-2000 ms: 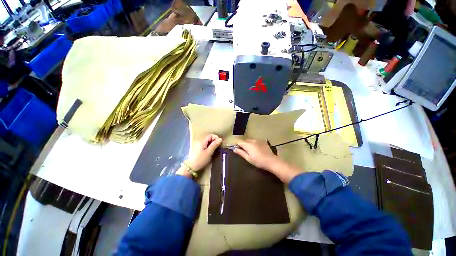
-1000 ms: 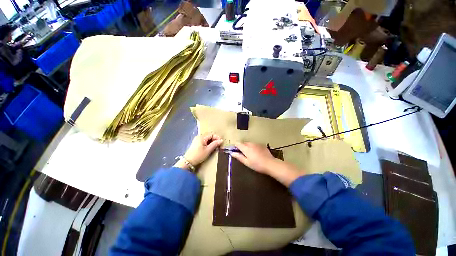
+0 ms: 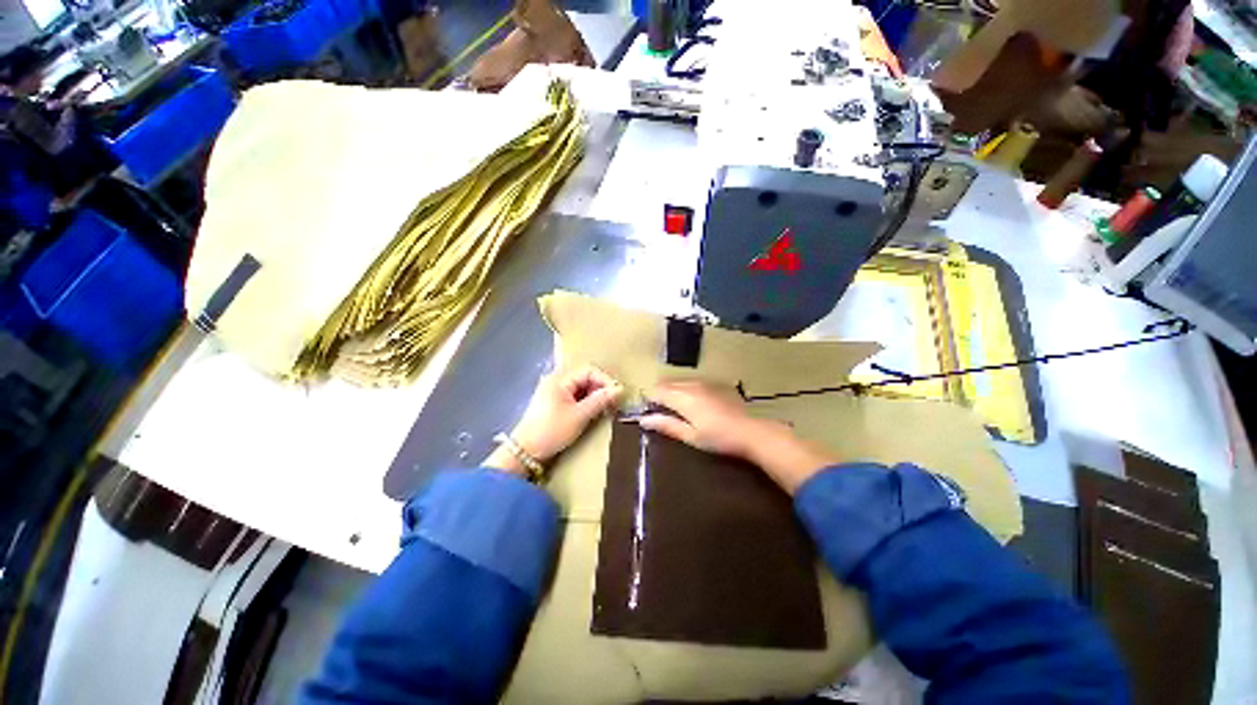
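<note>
A beige fabric panel (image 3: 772, 375) lies in front of the sewing machine head (image 3: 780, 255), with a dark brown pocket patch (image 3: 710, 544) on it. My left hand (image 3: 568, 411) pinches at the patch's top left corner, fingertips closed; what lies between them is too small to tell. My right hand (image 3: 703, 417) rests over the patch's top edge and holds small metal snips (image 3: 638, 408), mostly hidden in the palm. A black cord (image 3: 965, 372) runs from beside that hand to the right. A black tab (image 3: 684, 340) is at the panel's far edge.
A folded pile of beige panels (image 3: 345, 179) with ruffled yellow edges lies at left. Brown pocket pieces (image 3: 1151, 592) lie at right. A yellow-edged frame (image 3: 951, 331) is behind the panel. A screen (image 3: 1220, 262) and thread spools (image 3: 1133, 214) stand at the back right.
The view has shifted, so the machine, panel and piles sit farther right in the picture. My hands stay at the patch's top edge, with little visible movement.
</note>
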